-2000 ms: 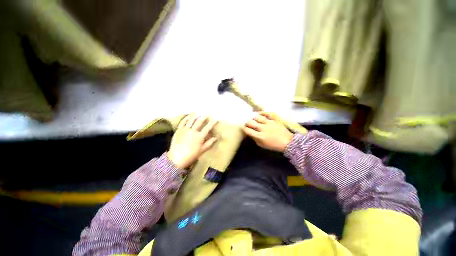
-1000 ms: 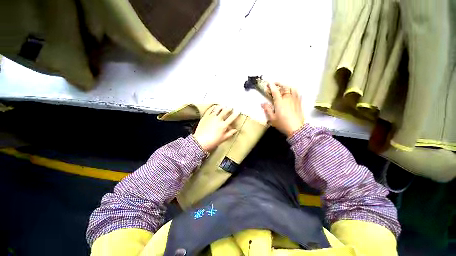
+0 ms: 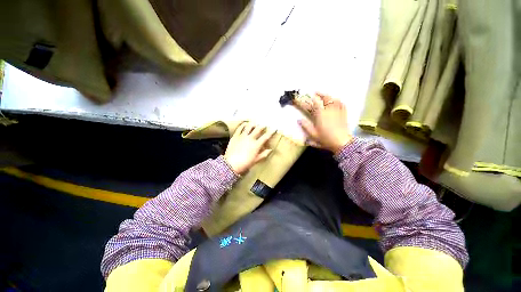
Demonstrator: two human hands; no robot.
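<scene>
A tan sewn piece [image 3: 233, 205] lies over the bench's front edge and down onto my dark apron. A black label [image 3: 261, 189] shows on it. My left hand [image 3: 249, 146] lies on the piece at the bench edge, fingers spread, palm down. My right hand [image 3: 328, 121] is just right of the piece, wrapped around the hammer near its head. The dark hammer head [image 3: 288, 97] points left, low over or on the white bench; I cannot tell if it touches. Most of the handle is hidden by my right hand.
The white bench [image 3: 320, 40] runs across in front. Tan pieces with yellow edges [image 3: 485, 85] are draped in folds at the right. Another tan piece [image 3: 74, 45] with a brown panel [image 3: 197, 25] stands at the upper left. A yellow floor line [image 3: 85, 189] shows below.
My right hand has moved from the piece's edge up to the hammer and closed on it. My left hand stays on the tan piece. The view has shifted.
</scene>
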